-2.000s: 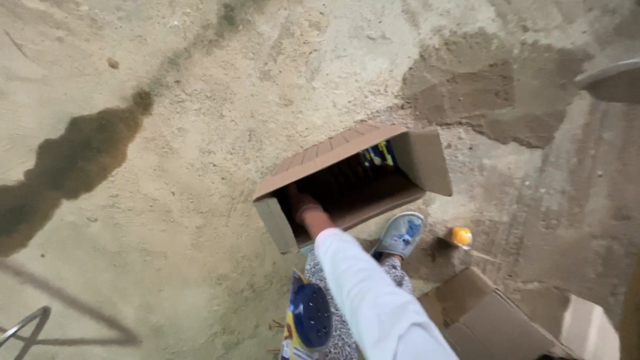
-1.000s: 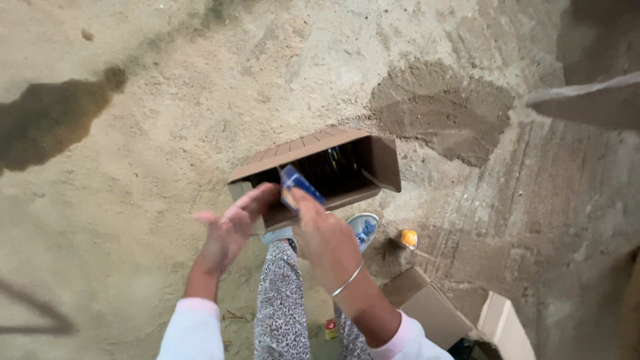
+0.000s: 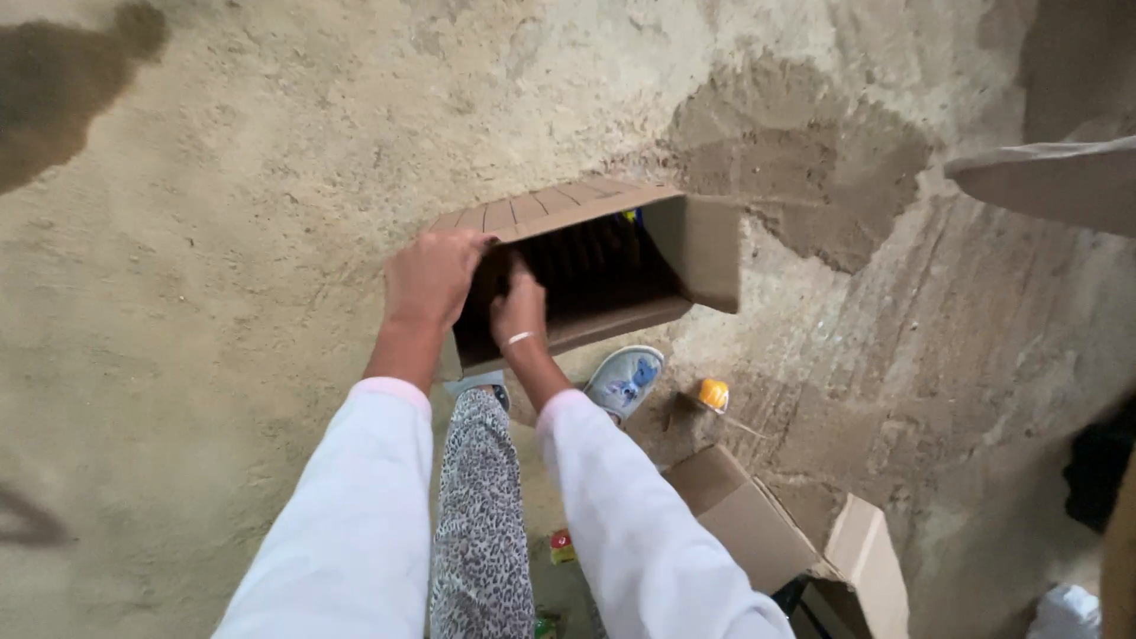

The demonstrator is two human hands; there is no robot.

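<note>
An open cardboard box lies on the floor in front of my feet, its opening towards me. My left hand grips the box's upper left edge, fingers curled over the cardboard. My right hand, with a pale bracelet at the wrist, reaches into the dark left part of the box; its fingertips are in shadow, so I cannot tell whether they hold anything. Inside, a row of dim items stands along the far wall, and a small yellow-and-blue item shows near the upper right corner.
Another opened cardboard box lies at the lower right. A small orange-topped item sits beside my slippered foot. A red-and-yellow package lies between my legs. A pale curved rim juts in at the right. The floor has damp patches.
The blue item that my right hand held above the box a second ago is out of sight, and that hand is inside the box. My left hand, open then, has taken hold of the box edge.
</note>
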